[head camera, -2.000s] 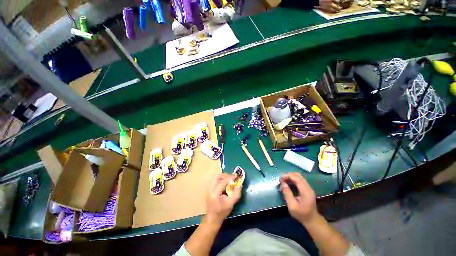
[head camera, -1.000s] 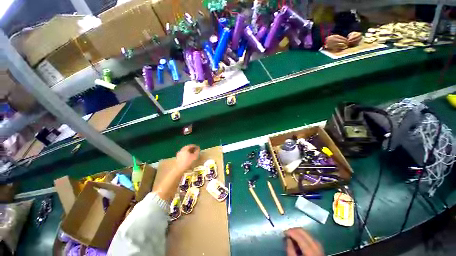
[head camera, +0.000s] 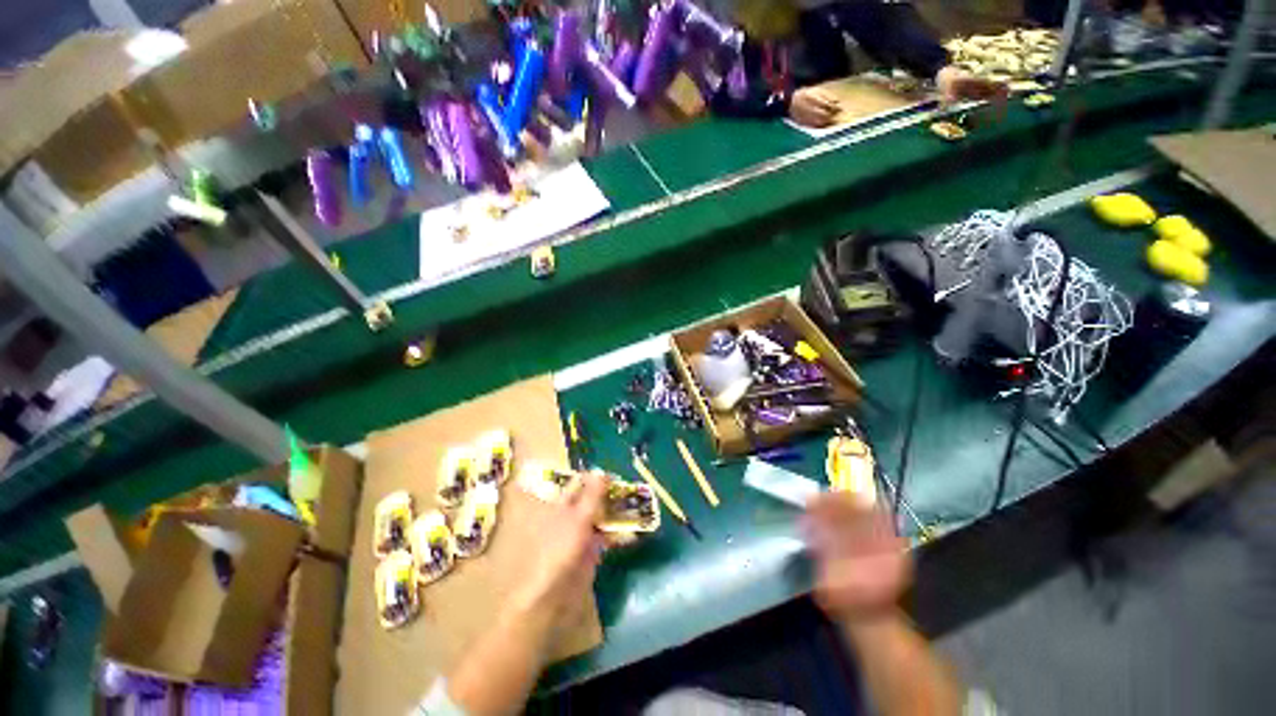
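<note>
My left hand (head camera: 574, 534) is shut on a housing unit (head camera: 633, 506) with a pale rim and dark and yellow inside, held over the right edge of the cardboard sheet (head camera: 525, 420). Another unit (head camera: 543, 481) lies just behind my left fingers, partly hidden. Several housing units (head camera: 434, 540) lie in rows on the cardboard. My right hand (head camera: 856, 557) is blurred, over the bench's front at right; its fingers look spread and nothing shows in it. A yellow and white piece (head camera: 849, 464) lies behind it.
Two wooden-handled tools (head camera: 697, 473) and a white block (head camera: 781, 483) lie mid-bench. Behind are small dark components (head camera: 658, 397) and an open parts box (head camera: 768, 375). Cartons (head camera: 210, 595) stand left, white cables (head camera: 1071, 315) right. Units ride the green conveyor (head camera: 483, 332). Another person's hands show opposite.
My left hand has come back from over the rows toward the cardboard's right edge and now holds a unit. My right hand has risen and opened. The view has shifted right.
</note>
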